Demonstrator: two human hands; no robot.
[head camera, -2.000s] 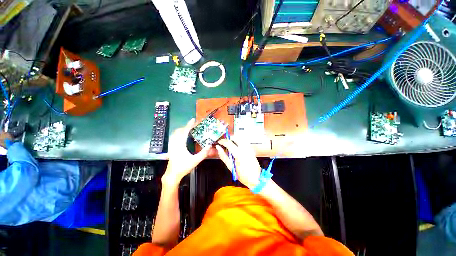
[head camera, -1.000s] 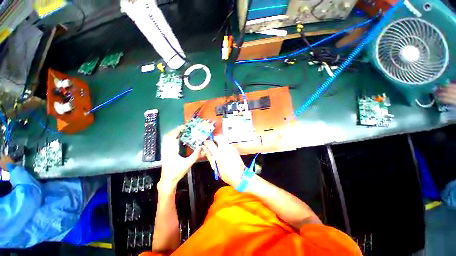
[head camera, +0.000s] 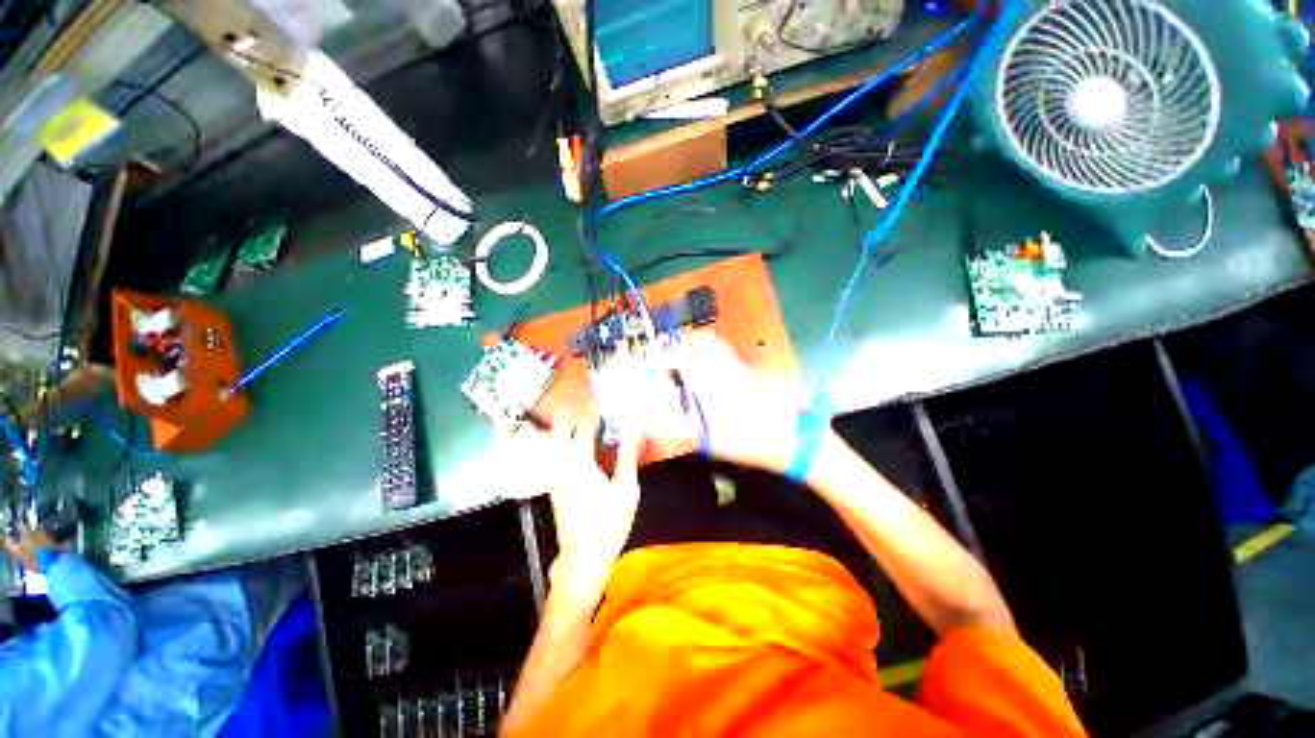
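A circuit board (head camera: 638, 397) lies on the orange-brown panel (head camera: 762, 335) against the dark connector block (head camera: 701, 304). My right hand (head camera: 733, 401) is on its right side, blurred, with the blue stick (head camera: 697, 412) between its fingers and a light blue strap (head camera: 812, 433) on the wrist. My left hand (head camera: 589, 464) is at the board's lower left edge; whether it grips it is unclear. Another circuit board (head camera: 511, 381) rests at the panel's left edge, apart from my hands.
A remote control (head camera: 398, 437), a board (head camera: 440, 290) and a cream ring (head camera: 512, 257) lie left. A fan (head camera: 1108, 101), a board (head camera: 1021, 286) and an oscilloscope (head camera: 656, 43) stand right and behind. A blue cord stretches to my right wrist. A neighbour's blue sleeve (head camera: 87, 627) is at left.
The board from my left hand now lies at the panel's left edge. Both hands have moved right to the board at the connector block. The view has shifted and tilted.
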